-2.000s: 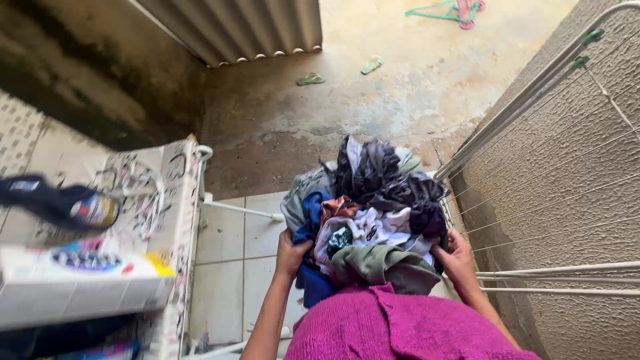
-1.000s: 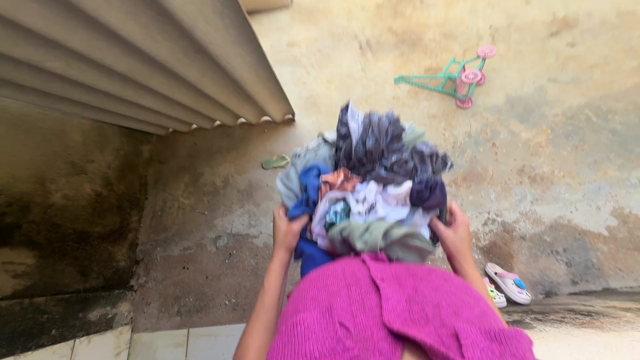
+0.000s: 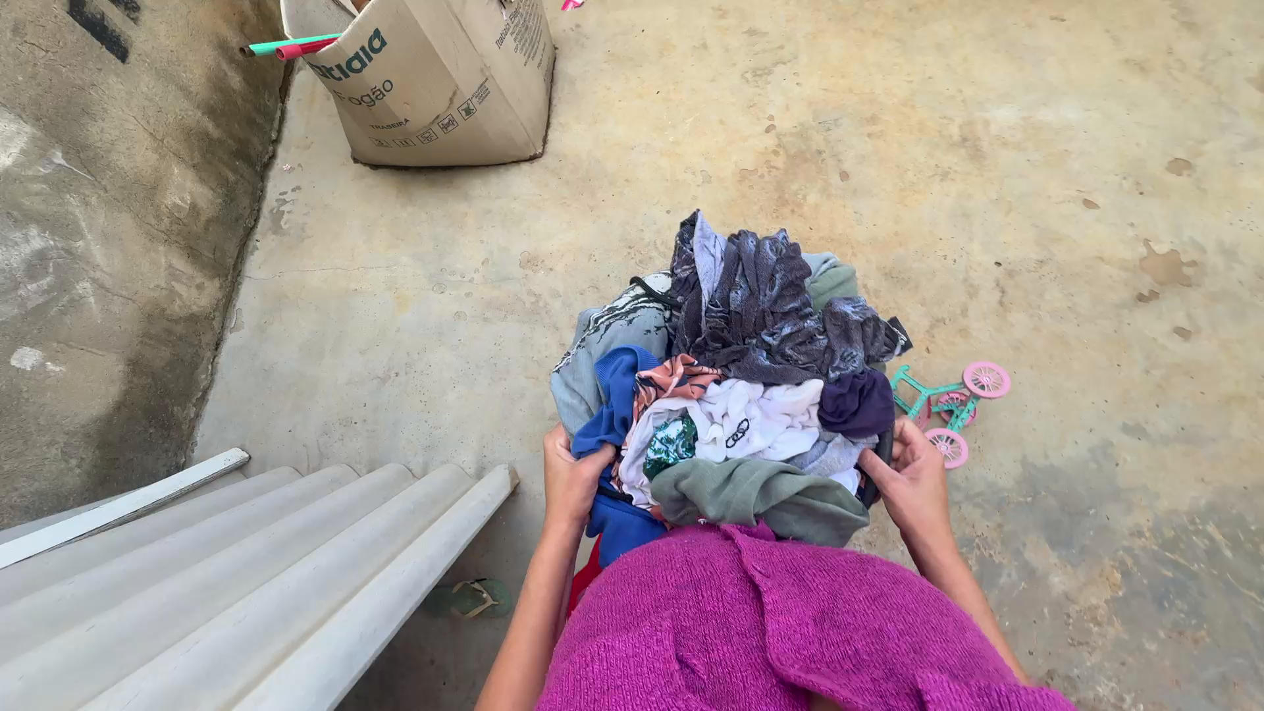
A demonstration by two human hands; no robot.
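Observation:
A heaped pile of crumpled clothes [image 3: 755,425] is carried against my front, at the hem of a magenta knit top. In it are a dark grey garment [image 3: 755,306], white cloth [image 3: 760,420], blue cloth [image 3: 612,405] and olive-green cloth [image 3: 765,499]. My left hand [image 3: 573,479] grips the pile's left side, its thumb on the blue cloth. On the right side, my right hand [image 3: 908,479] grips a dark edge that looks like a container's rim. Most of whatever bears the clothes is hidden beneath them.
A cardboard box [image 3: 444,99] with green and red tubes sticking out stands at the upper left by a stained wall [image 3: 128,227]. Corrugated roofing sheet [image 3: 276,583] juts in at the lower left, near a flip-flop [image 3: 479,597]. A pink and green toy [image 3: 953,405] lies on the concrete floor [image 3: 1066,247].
My view has moved off the tiled area and drying rack onto the concrete floor; the cardboard box has come into view. Both hands still hold the clothes pile in front of me.

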